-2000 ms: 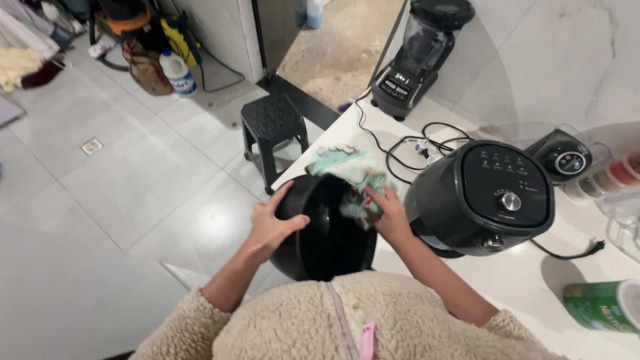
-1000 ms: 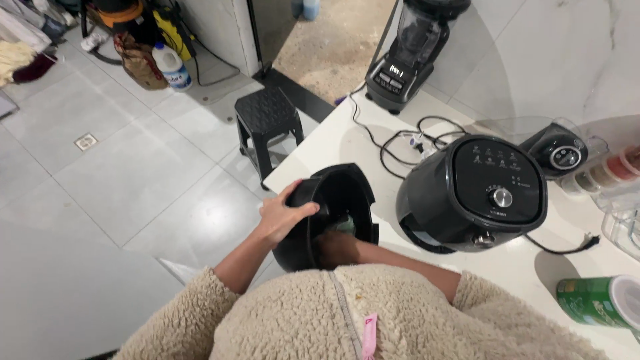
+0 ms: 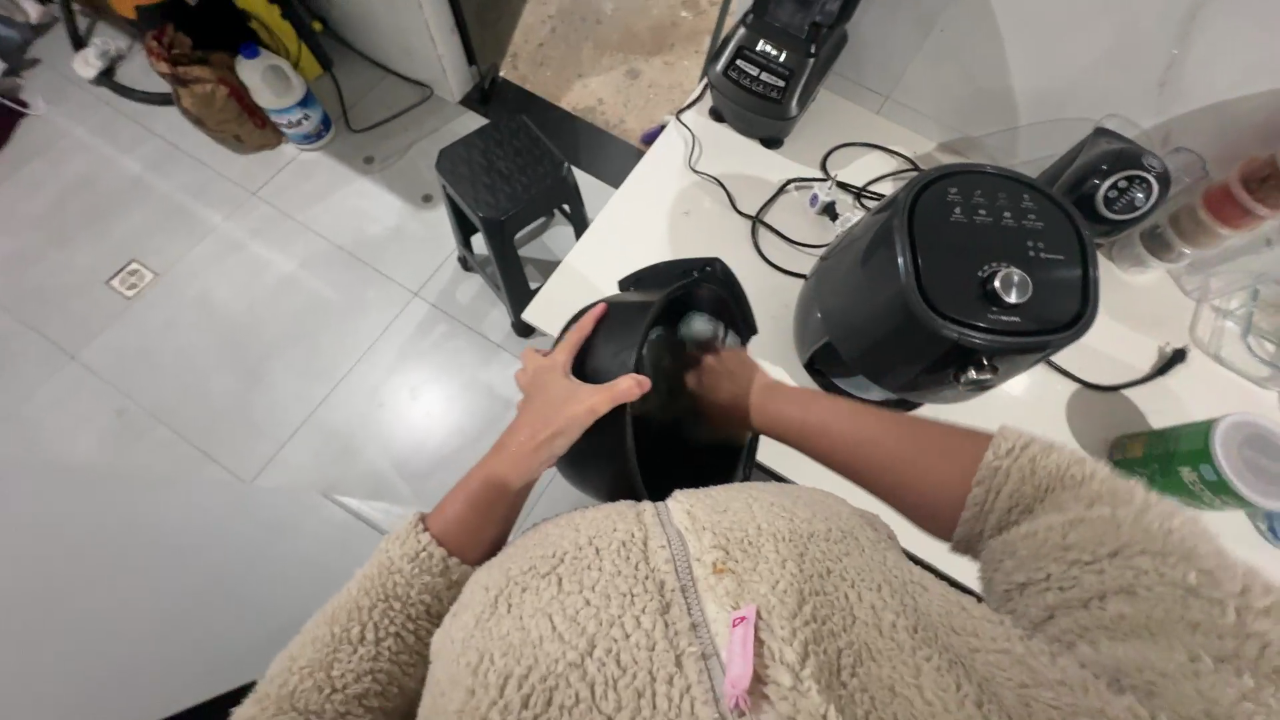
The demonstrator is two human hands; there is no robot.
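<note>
A black air fryer drawer (image 3: 610, 350) is tilted against my body at the white counter's edge, its opening facing right. My left hand (image 3: 570, 395) grips its outer wall and rim, the thumb over the rim. Inside the drawer, my right hand (image 3: 722, 385) is closed on a cloth (image 3: 703, 328), which is blurred and mostly hidden. The black air fryer body (image 3: 940, 290), with a round silver knob on its panel, stands on the counter to the right of the drawer.
Behind lie black cables (image 3: 790, 215) and a blender base (image 3: 775, 75). A green canister (image 3: 1190, 460), spice jars (image 3: 1240, 195) and a small dark appliance (image 3: 1110, 185) are at right. A black plastic stool (image 3: 505, 175) stands on the tiled floor by the counter corner.
My right hand, with the cloth above the drawer's opening two seconds ago, went down inside and now shows higher up in it. The drawer is turned more on its side. My left hand still holds it.
</note>
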